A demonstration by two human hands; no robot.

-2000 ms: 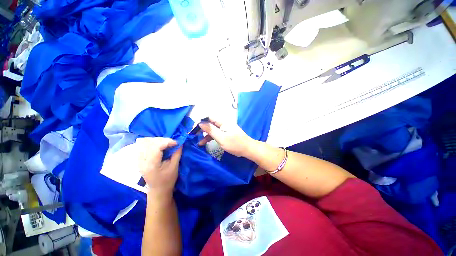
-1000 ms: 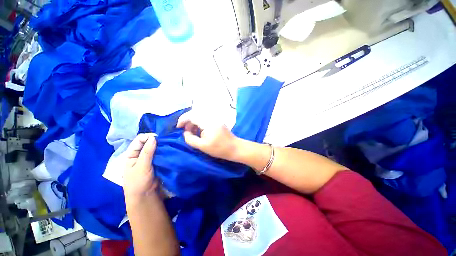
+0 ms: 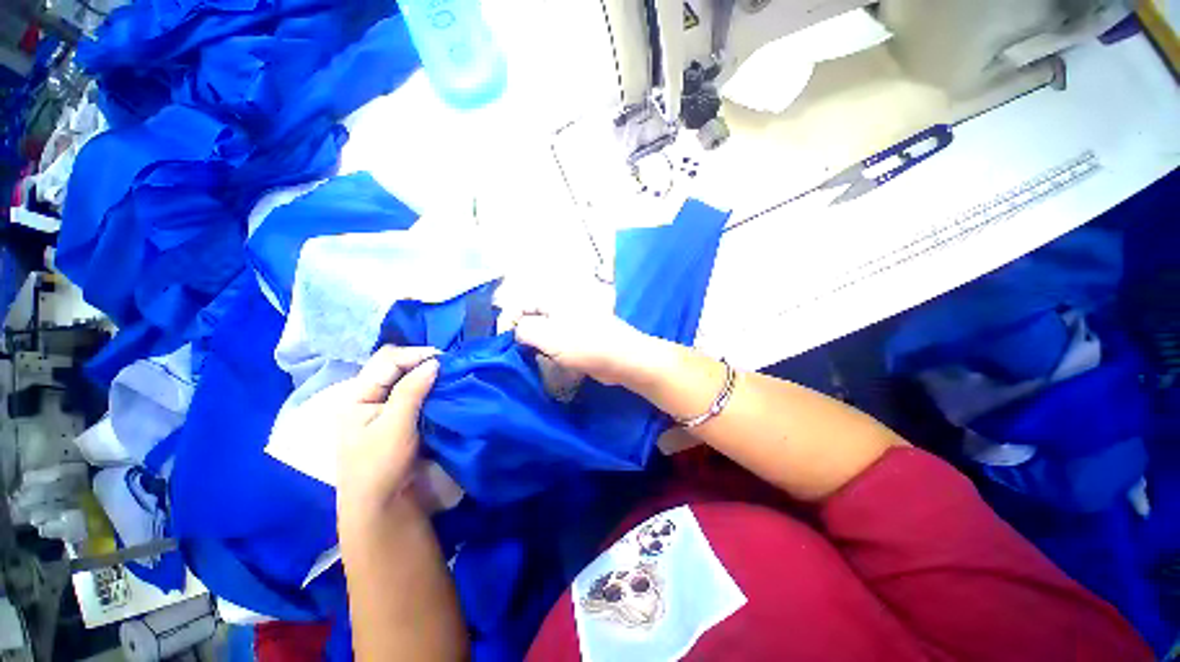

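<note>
A royal-blue garment piece (image 3: 498, 420) with a pale panel (image 3: 349, 304) lies over the front edge of the white table. My left hand (image 3: 388, 420) pinches a fold of the blue cloth between thumb and fingers. My right hand (image 3: 569, 339) grips the same cloth a little to the right, its fingertips partly washed out by glare. A narrow dark strip of cloth shows between the hands. A flat blue flap (image 3: 670, 265) lies on the table beyond my right wrist. The presser foot (image 3: 647, 136) stands beyond the cloth, apart from it.
Thread snips (image 3: 893, 162) lie by the machine bed, near a printed ruler scale (image 3: 971, 226). A white piece (image 3: 802, 62) lies under the machine head. A light-blue lamp (image 3: 456, 52) is left of the head. Blue cloth (image 3: 181, 194) is heaped left; more (image 3: 1035, 375) lies right, below the table edge.
The dark object in my right fingertips two seconds ago no longer shows. My left hand moved left, then slightly back right. The blue cloth between the hands has been turned and refolded.
</note>
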